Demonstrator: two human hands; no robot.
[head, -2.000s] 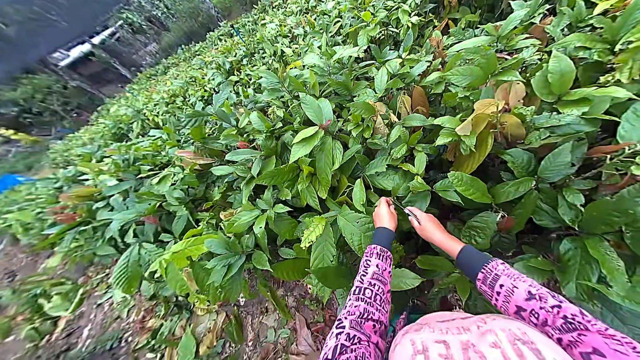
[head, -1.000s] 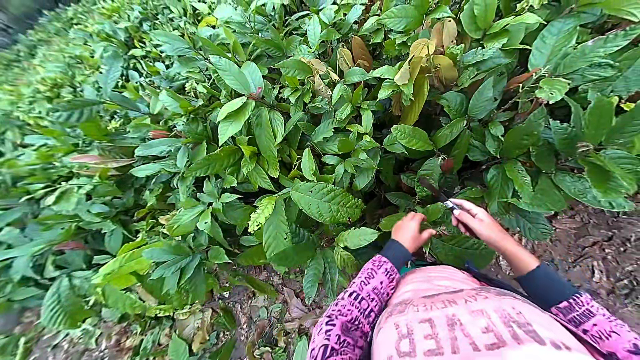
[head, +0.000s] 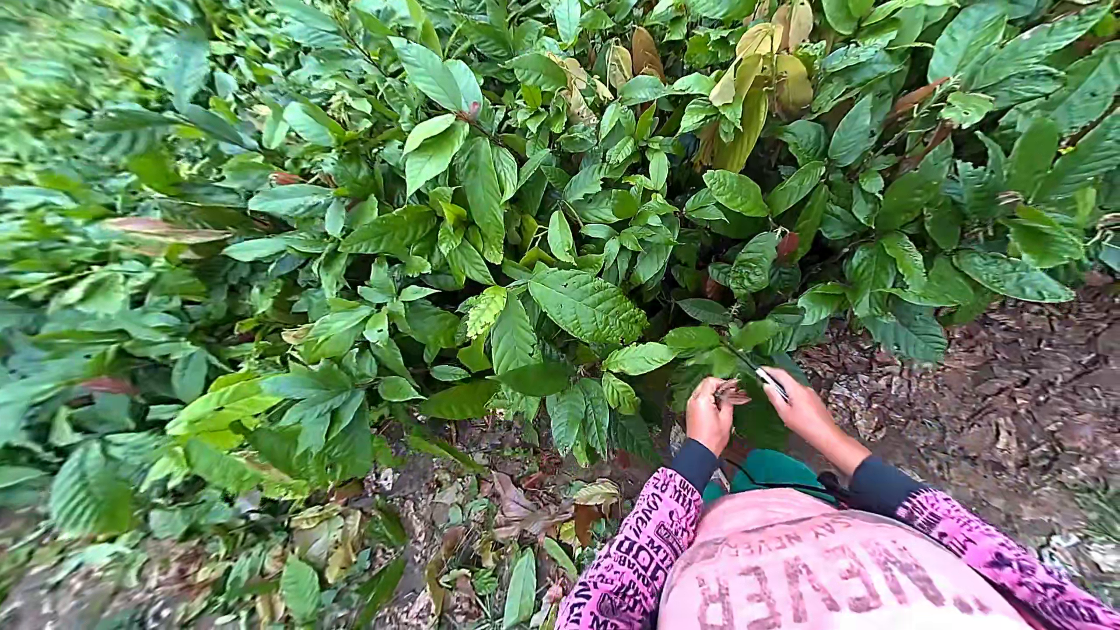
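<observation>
My right hand (head: 798, 404) grips a small knife (head: 770, 383) with a pale handle; its thin dark blade points up and left toward the leaves. Close by on the left, my left hand (head: 710, 415) pinches a brownish, dry-looking leaf (head: 731, 393) between thumb and fingers. The two hands are apart, just in front of my body at the near edge of dense leafy green plants (head: 586, 306). Green leaves lie behind and between the hands, and the knife tip is hard to make out against them.
Yellowed leaves (head: 744, 87) hang in the foliage at the top. Bare soil with leaf litter (head: 971, 394) lies to the right, and more fallen leaves (head: 516, 507) cover the ground at lower left. The plants spread across the left and the back.
The view has swung down and to the right. My left hand, first near the knife among the leaves, now holds a brownish leaf. The knife has stayed in my right hand.
</observation>
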